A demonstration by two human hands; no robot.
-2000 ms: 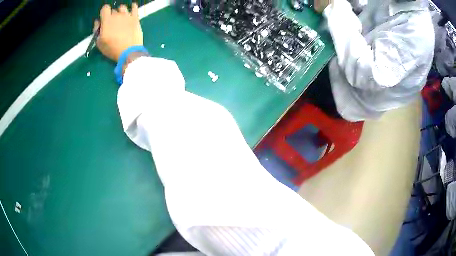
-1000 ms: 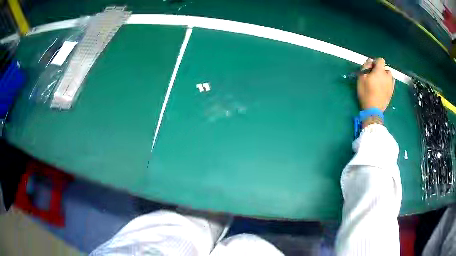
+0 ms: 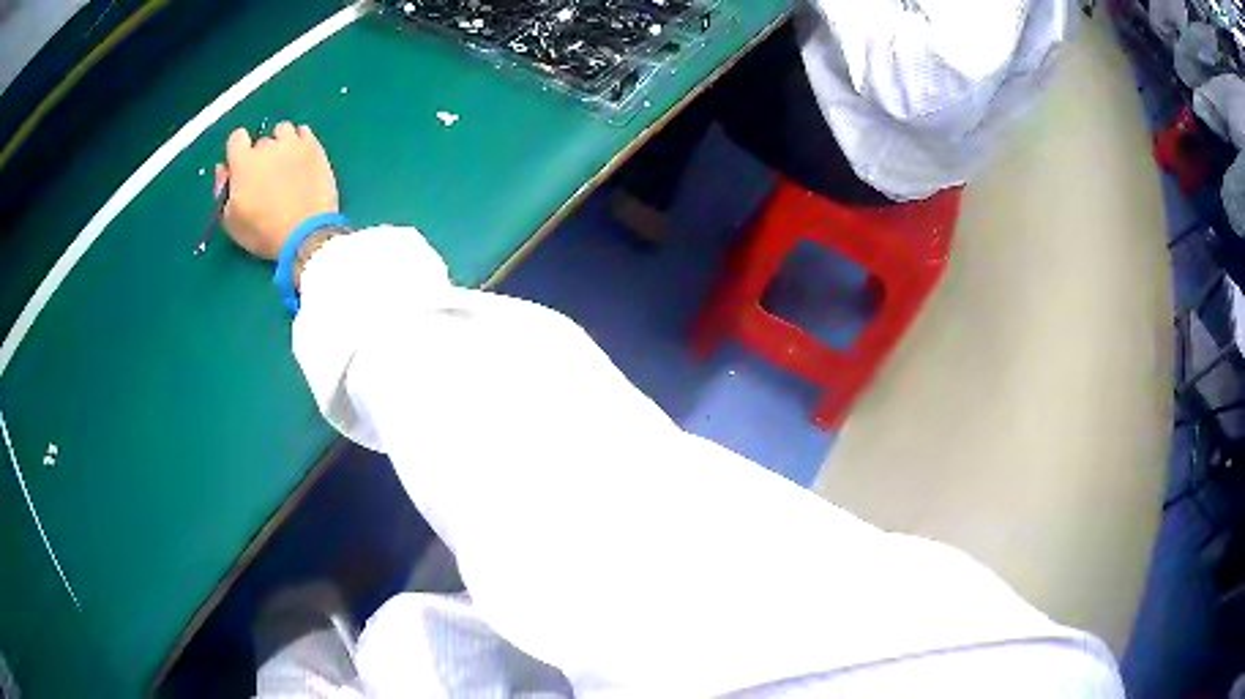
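My right hand (image 3: pixel 280 189), with a blue strap (image 3: pixel 290 260) on its wrist, rests on the green bench mat (image 3: pixel 150 355) at the upper left. It holds slim dark tweezers (image 3: pixel 216 216), with the tip pointing down towards the mat. Tiny white pieces (image 3: pixel 447 119) lie beyond the hand, and a small white piece (image 3: pixel 52 453) lies at the far left. No watch unit shows at the tweezer tip. My left hand is not in view.
A tray of black and silver units (image 3: pixel 574 41) sits at the bench's top edge. A person in a white smock (image 3: pixel 928 96) is at the upper right. A red stool (image 3: pixel 833 294) stands beside the bench. The bench edge runs diagonally below my sleeve.
The view swung left a second ago and has swung back right. My right hand stays near the white line with the tweezers. The neighbouring person and tray show again, higher in view than two seconds ago.
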